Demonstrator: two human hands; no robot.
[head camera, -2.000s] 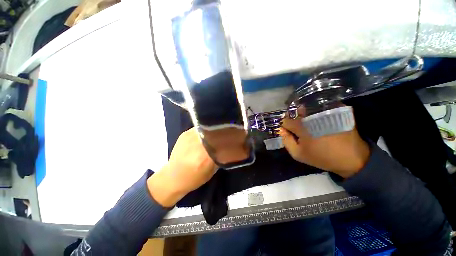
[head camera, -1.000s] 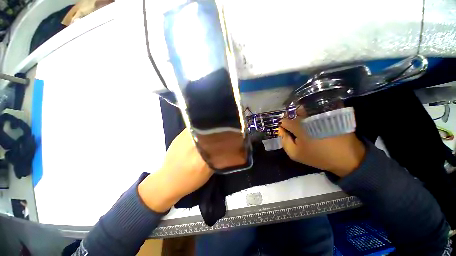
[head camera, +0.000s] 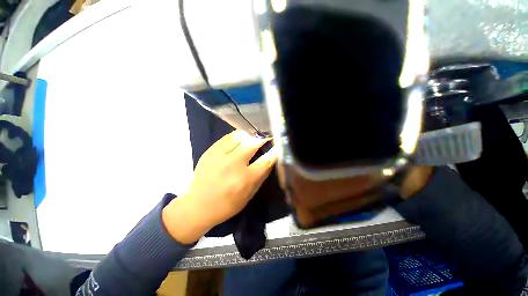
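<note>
Black fabric (head camera: 250, 232) lies on the white machine table under the sewing machine head (head camera: 226, 46), with a fold hanging over the front edge. My left hand (head camera: 223, 185) is on the fabric left of the needle area, thumb and forefinger brought together near the machine; whether they pinch the cloth or thread is unclear. A large shiny chrome guard (head camera: 341, 87) is close to the camera and hides the needle, the presser foot and most of my right hand (head camera: 418, 180), of which only a part near the wrist shows.
A ruler strip (head camera: 324, 245) runs along the front table edge. The ridged tension dial (head camera: 454, 144) is right of the guard. A blue plastic basket (head camera: 420, 272) is low right, and a dark heap (head camera: 20, 159) lies far left. More black fabric spreads at the right.
The chrome guard appears larger and farther right, now covering the needle area and my right hand. My left fingers, hidden before, now show near the machine.
</note>
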